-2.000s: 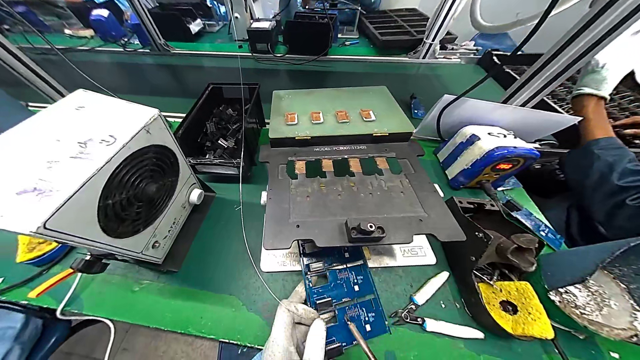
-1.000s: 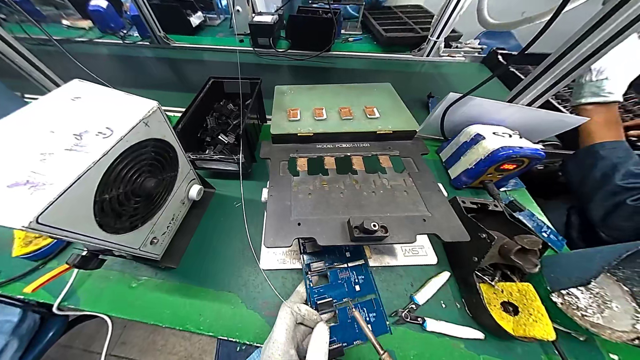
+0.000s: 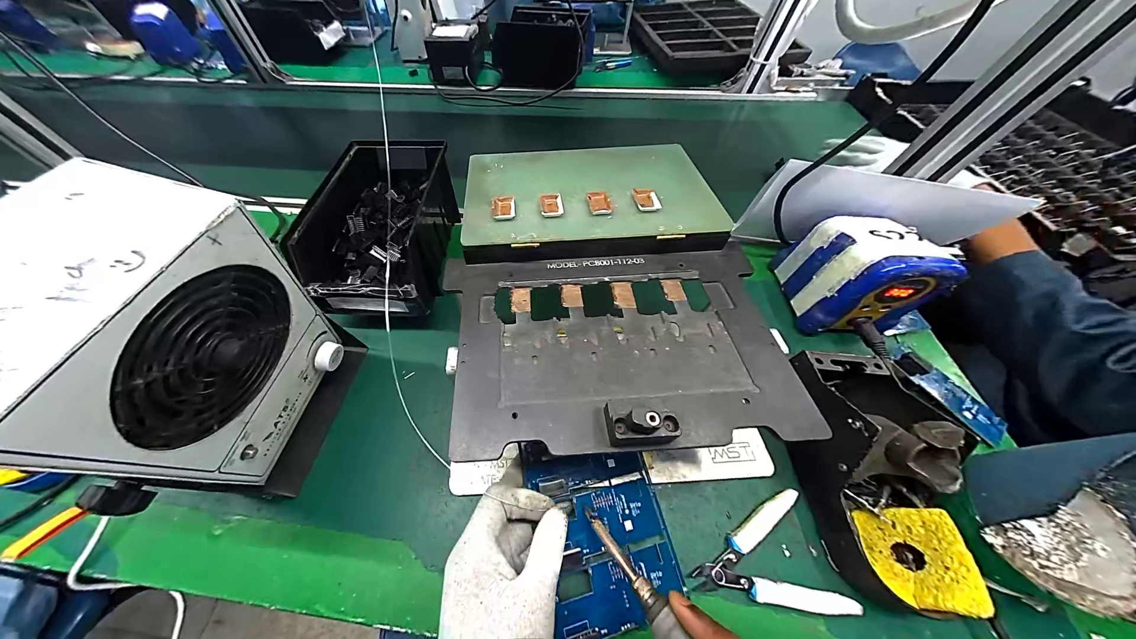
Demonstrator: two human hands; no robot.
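Note:
A blue printed circuit board [image 3: 626,532] lies at the near edge of a dark fixture plate [image 3: 621,373], partly under it. My left hand [image 3: 506,559], in a white glove, is at the board's left side, pinching the end of a thin solder wire [image 3: 404,404] that hangs from above. My right hand [image 3: 697,617], mostly out of view at the bottom, holds a soldering iron [image 3: 635,577], its tip on or just over the board near my left fingertips. Whether the tip touches is too small to tell. Side cutters with white handles [image 3: 763,524] lie to the right, spread apart.
A fan unit [image 3: 204,355] stands left, a black bin of small black parts [image 3: 373,297] behind it. A green hinged lid [image 3: 577,169] backs the fixture. On the right are a blue soldering station [image 3: 865,275], an iron holder with yellow sponge [image 3: 923,559], and another person's arm [image 3: 1047,328].
My left fingers and the solder wire end have moved up along the board, away from me. The iron's tip has also moved up the board. The other person's gloved hand has moved left, behind the white sheet.

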